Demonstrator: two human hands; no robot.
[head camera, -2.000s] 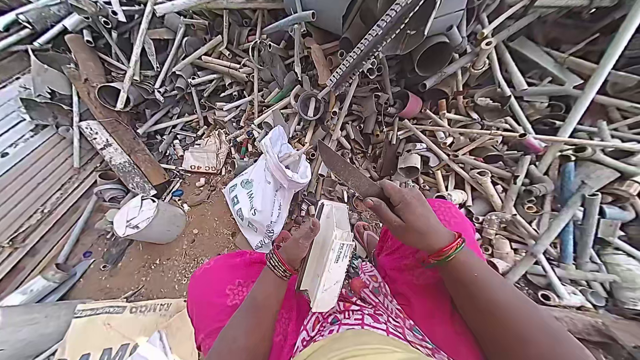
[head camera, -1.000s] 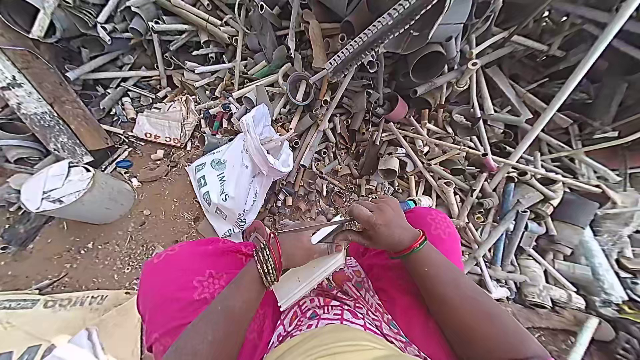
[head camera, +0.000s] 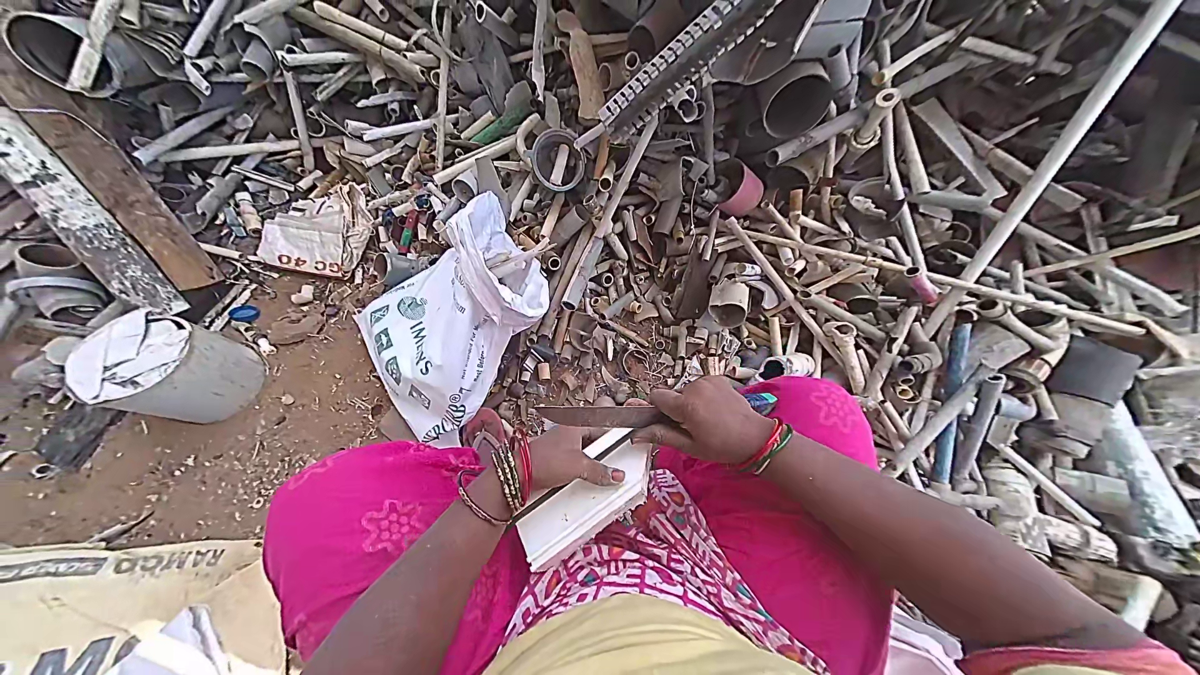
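Observation:
My left hand (head camera: 562, 459) grips a white plastic piece (head camera: 581, 516), flat with a dark strip along its upper edge, held at a slant over my lap. In my right hand (head camera: 708, 422) is a knife (head camera: 600, 416), its broad, dark-stained blade pointing left just above the far end of the white piece. A bit of blue-green handle shows behind the right hand. Whether the blade touches the piece cannot be told. Right beyond my left hand stands a white printed sack (head camera: 441, 328) with pale pieces in its mouth.
A heap of scrap pipes (head camera: 656, 225) spreads across the front and right, with a long pale pipe (head camera: 1059, 159) leaning over it. At the left are a grey bucket (head camera: 216, 375) holding white material and a wooden plank (head camera: 122, 197). A printed paper sack (head camera: 141, 581) lies at lower left.
The knife was raised, pointing up and left, two seconds ago; it now lies low across the white piece. My hands have come closer together. The white piece has tilted from near upright to a slant.

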